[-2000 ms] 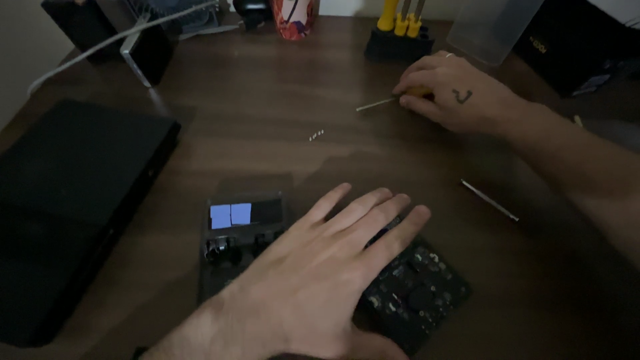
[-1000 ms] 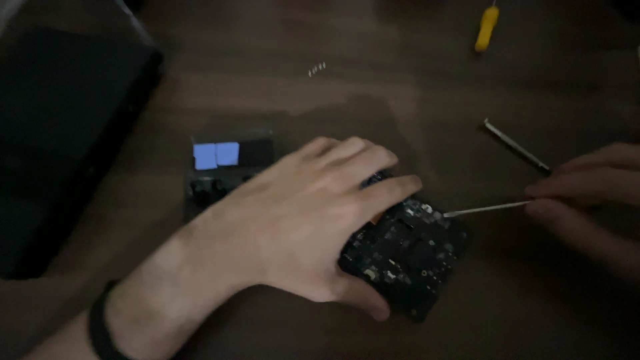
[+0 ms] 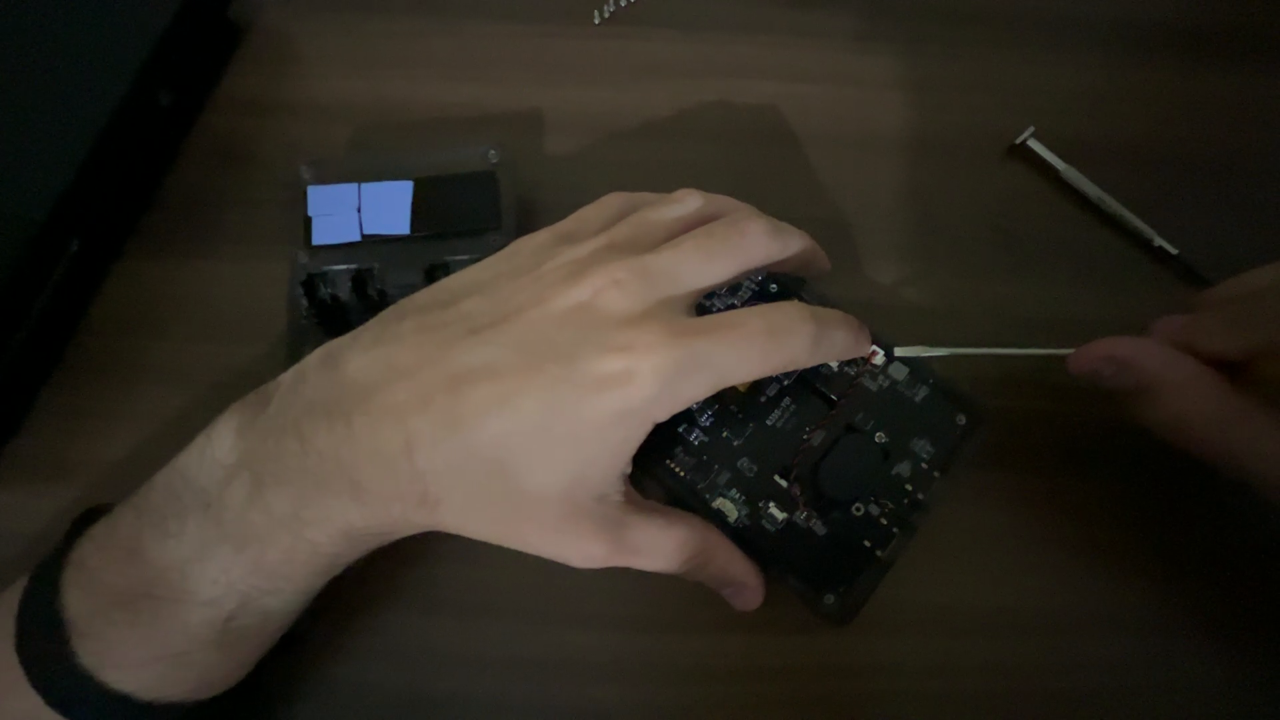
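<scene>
My left hand (image 3: pixel 600 370) spans a black printed circuit board (image 3: pixel 780 500), with the thumb at its near left edge and the fingers over its far side. The index fingertip is beside a small white connector (image 3: pixel 877 354) with thin dark wires. From the right, my right hand (image 3: pixel 1180 370) holds a flat-blade screwdriver (image 3: pixel 980 351), its tip close to that connector; whether they touch I cannot tell. The handle is hidden in the hand. Partly under my left forearm lies a dark panel (image 3: pixel 400 260) with bluish pads (image 3: pixel 385 208) on it.
A second slim metal tool (image 3: pixel 1100 195) lies on the dark wooden table (image 3: pixel 640 640) at the right, its near end close to my right hand. Several small screws (image 3: pixel 612 10) stand at the top edge. A large black case or device (image 3: pixel 90 130) occupies the upper left.
My right hand has come from the far right part of the table to the board, bringing the screwdriver's tip beside it. My left hand stays over the board. The view has shifted down and closer.
</scene>
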